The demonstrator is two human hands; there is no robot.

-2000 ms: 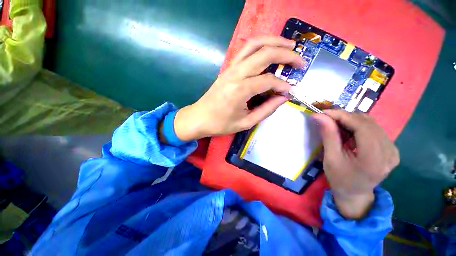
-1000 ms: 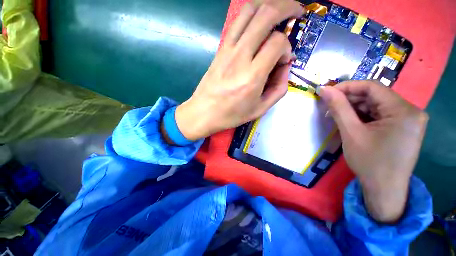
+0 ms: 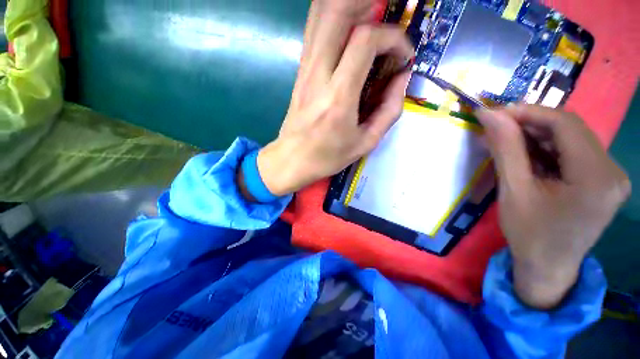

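An open tablet unit [image 3: 460,223] lies tilted on a red foam pad [image 3: 333,231]. Its white battery [image 3: 414,168] with yellow taped edges is at the near end; the blue mainboard [image 3: 528,66] with a silver shield cover [image 3: 484,48] is at the far end, partly cut off by the top edge. My right hand [image 3: 554,168] holds slim tweezers [image 3: 456,91], their tip over the board edge beside the battery. My left hand [image 3: 337,98] is at the tablet's left edge, thumb and forefinger pinched near a thin dark thing I cannot make out.
A shiny green bench [image 3: 175,77] lies under the pad. At the left is another person's yellow sleeve [image 3: 35,70] and an olive-coloured garment [image 3: 91,151]. Dark and blue items [image 3: 52,249] lie at the lower left. A blue wrist band [image 3: 254,177] is on my left wrist.
The tablet has shifted up and right in the view. My right hand has moved up and right with the tweezers, whose tip has left the left fingers. The left fingers have drawn together.
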